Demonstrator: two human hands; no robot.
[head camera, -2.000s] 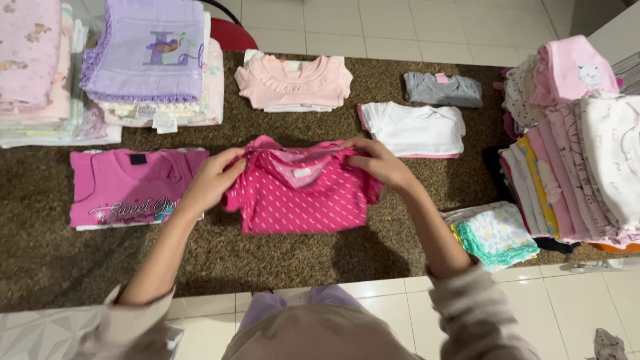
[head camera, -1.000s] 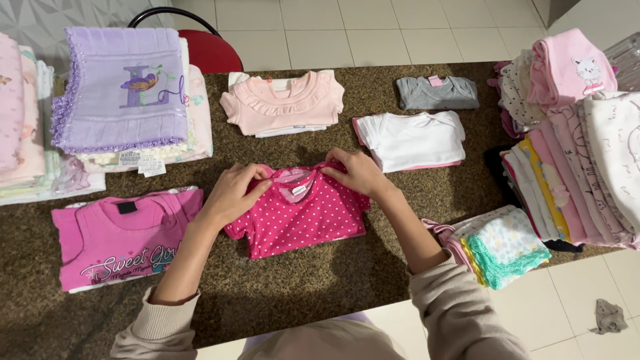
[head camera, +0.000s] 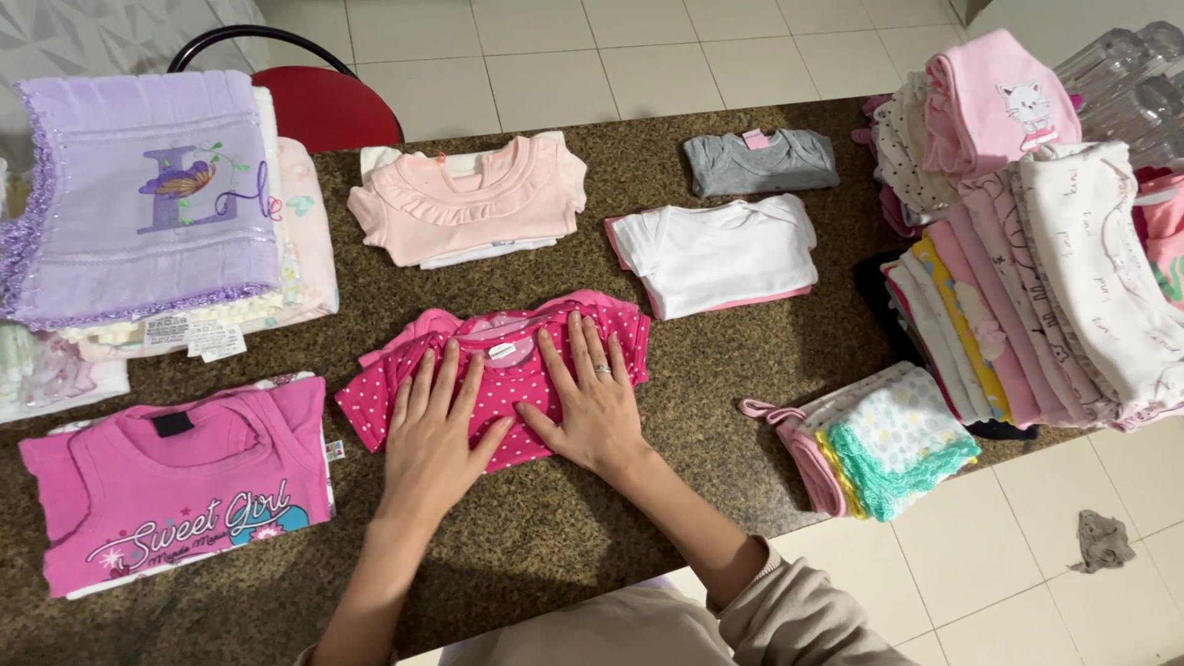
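Observation:
A folded dark pink polka-dot baby garment (head camera: 518, 398) lies on the granite counter, with a lighter pink edge of cloth showing under its left shoulder. My left hand (head camera: 439, 425) rests flat on its left part, fingers apart. On its right part lies my right hand (head camera: 587, 398), palm down, fingers spread, a ring on one finger. Neither hand grips the cloth. Left of them is a pink tank top (head camera: 185, 481) with printed lettering. Behind are a pale pink ruffled top (head camera: 472, 199), a white bodysuit (head camera: 717, 254) and a grey garment (head camera: 763, 162), all folded.
A lilac fringed towel (head camera: 148, 194) tops a stack at the left. Folded baby clothes (head camera: 999, 314) fill the right end, beside cloths with a green crocheted edge (head camera: 888, 444). A red chair (head camera: 324, 106) stands beyond the counter (head camera: 703, 481); a grey rag (head camera: 1101, 541) lies on the floor.
Both hands have let go of the garment's neckline and now lie flat on its front. The lighter pink cloth under it has come into sight. The view has shifted somewhat.

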